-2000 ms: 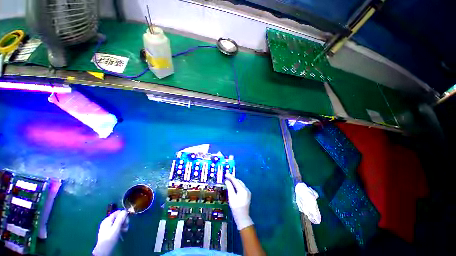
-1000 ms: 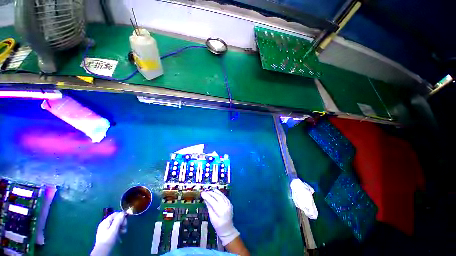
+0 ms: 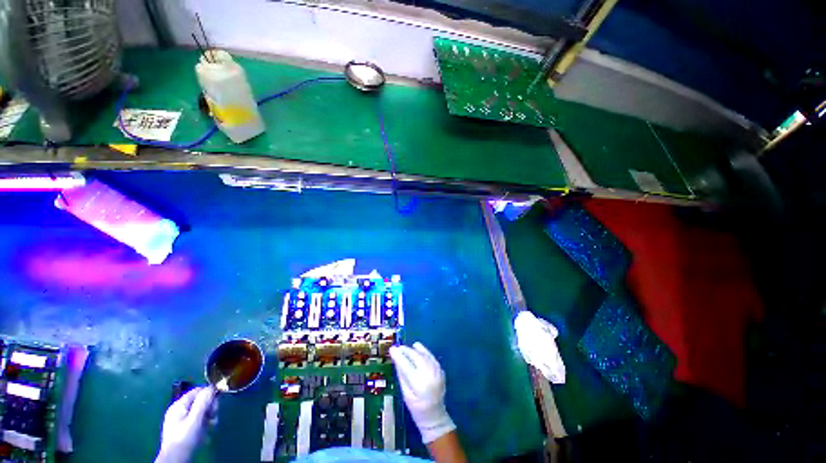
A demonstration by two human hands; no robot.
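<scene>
A green circuit board (image 3: 340,371) with white bars, copper-brown coils and black parts lies on the bench in front of me. My left hand (image 3: 187,423), in a white glove, grips the handle of a small round metal cup (image 3: 235,365) holding amber-brown liquid, left of the board. My right hand (image 3: 423,384), also white-gloved, is at the board's right edge beside the coil row. Its fingertips are pinched together; any thin tool between them is too small to make out.
A second board (image 3: 27,398) lies far left. A wrapped pad (image 3: 122,222) lies under a violet lamp (image 3: 41,182). A white crumpled lump (image 3: 539,346) sits on the bench divider. The shelf holds a fan (image 3: 72,54), bottle (image 3: 229,98) and flat board (image 3: 494,83). Red sheet (image 3: 679,289) at right.
My right hand has moved from over the board's middle to its right edge. My left hand still holds the cup. The whole view has shifted, so things sit further left.
</scene>
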